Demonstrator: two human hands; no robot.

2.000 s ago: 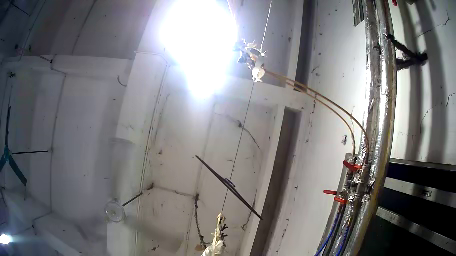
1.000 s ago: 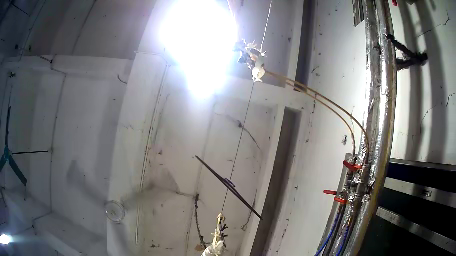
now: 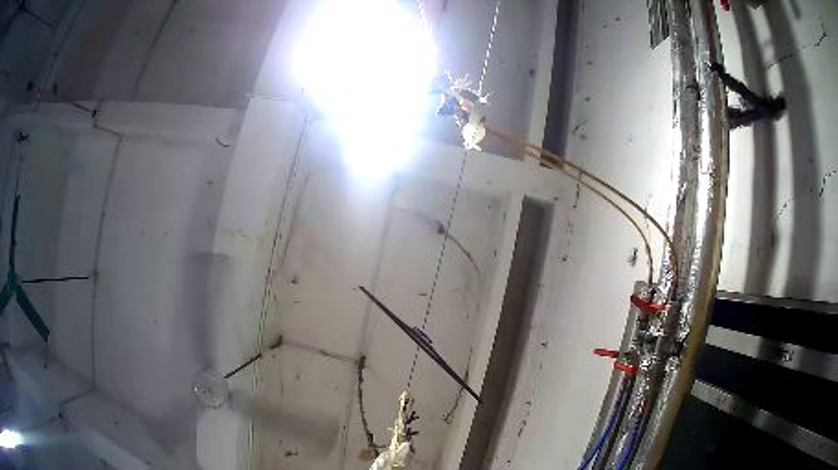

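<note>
Neither of my hands is in view, and no worktable or cloth piece shows. The view faces the ceiling. A thin hanging cord (image 3: 447, 240) runs down the middle, with a frayed pale knot (image 3: 471, 128) near the top and another pale wrapped bundle (image 3: 397, 444) at the bottom edge. Two tan hoses (image 3: 602, 184) curve from near the upper knot to red-handled valves (image 3: 646, 305) at the right.
Foil-wrapped pipes (image 3: 685, 156) run along the wall at the right, with blue hoses (image 3: 606, 436) below. A bright lamp (image 3: 368, 69) glares above. A blurred ceiling fan (image 3: 211, 387) is lower left; a green fan (image 3: 13, 289) is at the left edge. Dark window panes (image 3: 772, 363) are lower right.
The blurred blades and shadows around the lower-left ceiling fan have shifted. The camera view and everything else look the same.
</note>
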